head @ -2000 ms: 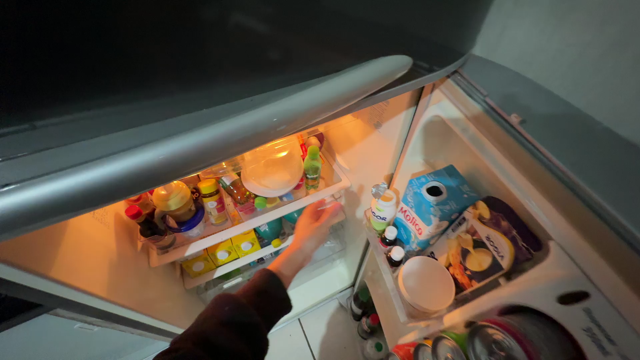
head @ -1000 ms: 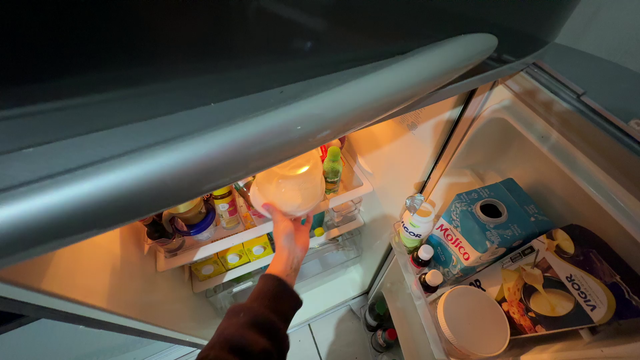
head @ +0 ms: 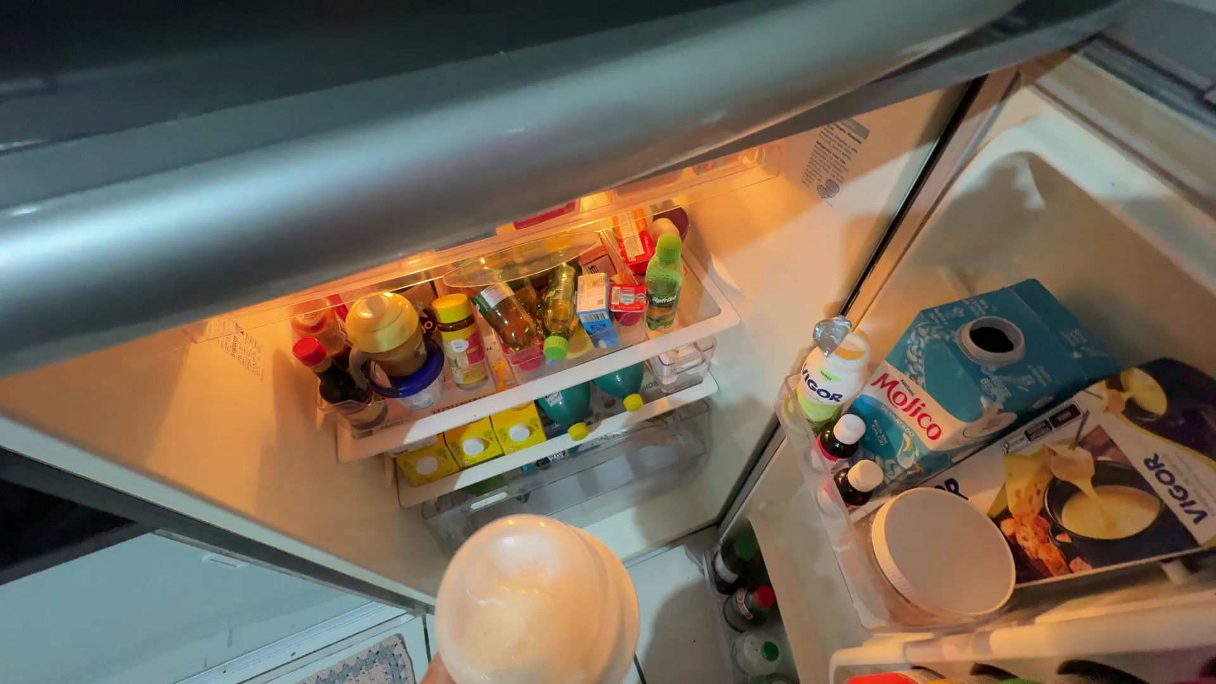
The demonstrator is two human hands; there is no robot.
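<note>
A whitish, translucent round container with a lid (head: 532,603) is held up at the bottom centre, in front of the open refrigerator. Only a fingertip of my right hand (head: 437,673) shows at its lower left edge; the rest is hidden behind it or out of frame. Behind it, the upper shelf (head: 541,380) holds a green-capped bottle (head: 663,285), tilted bottles (head: 508,313), a yellow-capped jar (head: 462,342) and a lidded jug (head: 384,332). My left hand does not show.
The freezer door's grey handle (head: 475,142) crosses the top. At right, the open door's shelf holds a blue milk carton (head: 959,370), a boxed food product (head: 1102,494), a white-lidded tub (head: 942,551) and small bottles. Yellow cartons (head: 473,443) stand on the lower shelf.
My right hand has reached the pale container on the upper shelf, taken hold of it and brought it out of the refrigerator, down towards me.
</note>
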